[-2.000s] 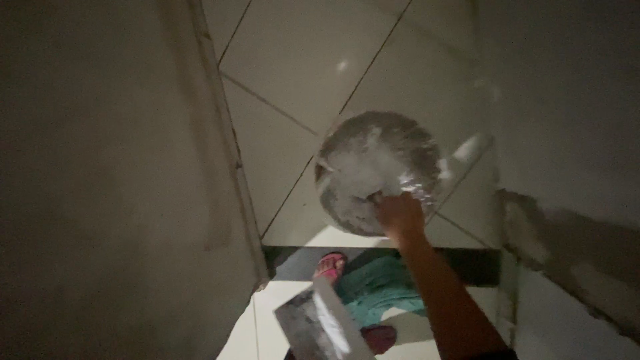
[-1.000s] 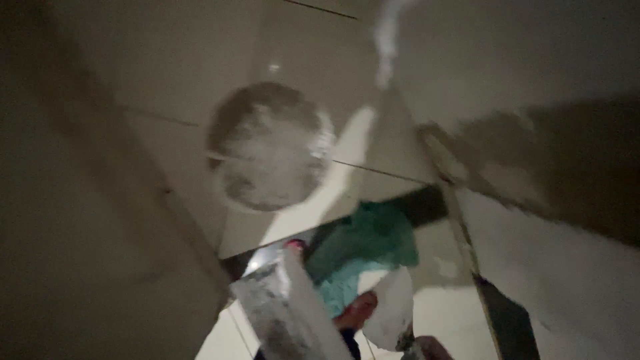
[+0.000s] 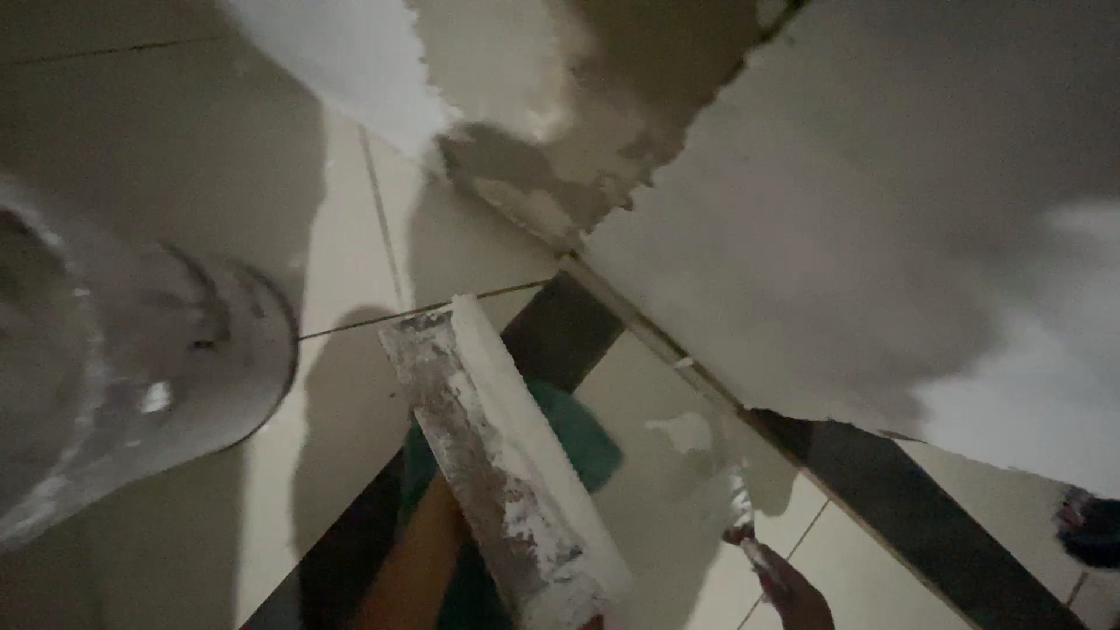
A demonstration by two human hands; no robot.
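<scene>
A long flat metal plastering blade (image 3: 490, 472), smeared with white plaster and carrying a thick white strip along its right side, slants across the lower middle. My left hand (image 3: 594, 622) holds it from its lower end; only a fingertip shows and the rest is hidden. To the right, my right hand (image 3: 792, 591) grips a small putty knife (image 3: 741, 507) with whitish plaster on its blade. At the left stands a round plaster-stained bucket (image 3: 188, 350), partly out of view.
Pale floor tiles (image 3: 367, 219) meet a wall (image 3: 814, 262) with a ragged patch of fresh coating. A dark floor strip (image 3: 564, 328) runs beneath the blade. Green cloth (image 3: 573, 433) shows behind it. A dark object (image 3: 1089, 529) lies at the right edge.
My right hand was in the bucket two seconds ago and is now away from it, to the right of the blade. The view has swung toward the right wall.
</scene>
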